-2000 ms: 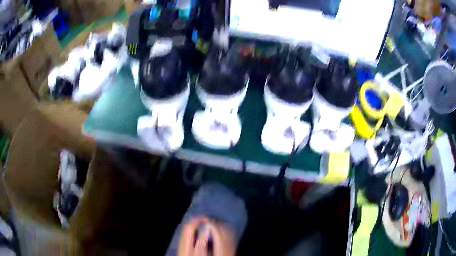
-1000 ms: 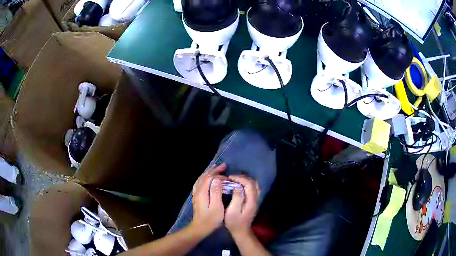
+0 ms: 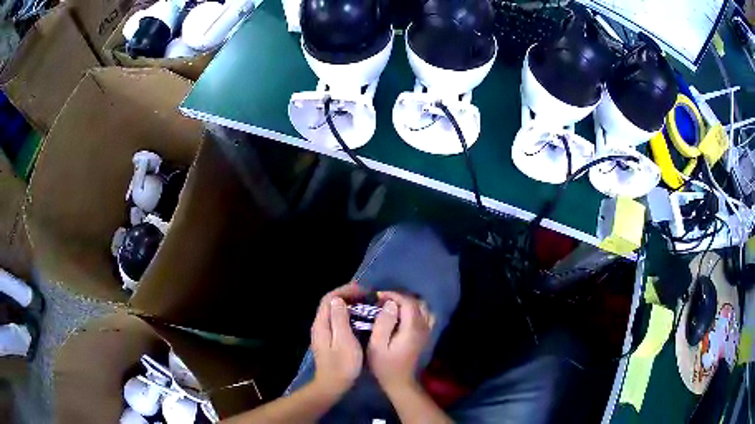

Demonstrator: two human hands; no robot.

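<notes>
My left hand [image 3: 338, 339] and my right hand [image 3: 399, 338] are together over my lap, below the bench edge. Between their fingertips they hold a small dark item with white markings [image 3: 364, 312]; what it is cannot be told. Several PTZ security cameras stand in a row on the green bench, among them one at the left [image 3: 346, 50] and one at the right [image 3: 636, 99]. Each has a white base and a glossy black ball head. Black pigtail cables [image 3: 464, 149] hang from the bases over the bench edge.
Brown cardboard bins [image 3: 91, 182] holding white cameras stand at the left. Yellow and blue tape rolls [image 3: 685, 126], a tangled power strip and a black mouse [image 3: 700, 310] on a round pad [image 3: 689, 364] lie at the right. Yellow strips [image 3: 641, 364] are on the bench edge. A screen [image 3: 662, 25] shows at top right.
The view has tilted down since the earliest frame and settled. Over the last second my hands have shifted slightly left, and more of the small item shows between the fingers.
</notes>
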